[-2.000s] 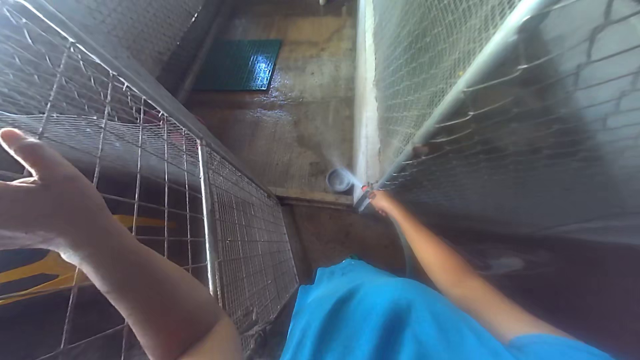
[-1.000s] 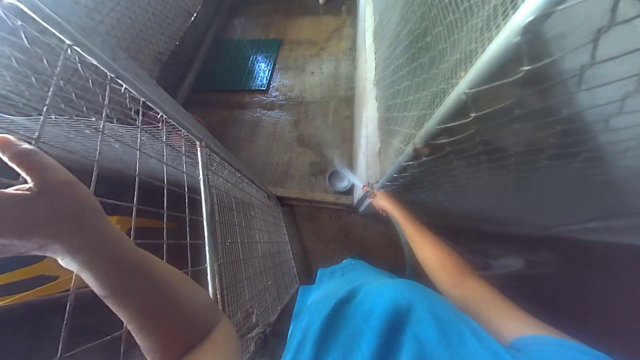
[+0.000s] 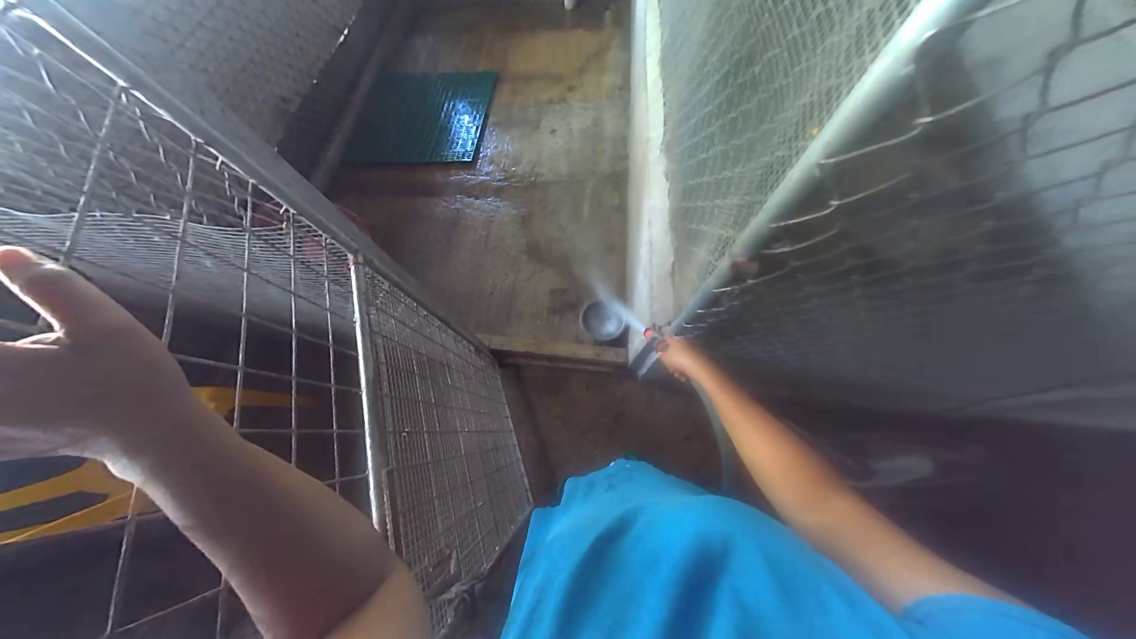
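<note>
My right hand [image 3: 682,357] grips a hose spray nozzle [image 3: 655,340] with a red-orange tip, and water sprays from it up and to the left over the wet floor [image 3: 550,213]. Beside the spray, a round grey bowl [image 3: 602,320] sits on the floor close to the raised edge. Part of a hose [image 3: 721,435] hangs below my right wrist. At the far left, my left hand [image 3: 71,364] is raised with thumb and fingers apart, in front of the wire mesh gate [image 3: 362,373]. It holds nothing visible; its fingertips are cut off by the frame.
A green slatted mat [image 3: 422,117] lies wet on the floor farther in. Wire netting on a metal pipe frame [image 3: 821,146] rises on the right, beside a pale low curb [image 3: 652,160]. A yellow object [image 3: 80,497] shows behind the left mesh. A raised sill [image 3: 559,348] crosses the doorway.
</note>
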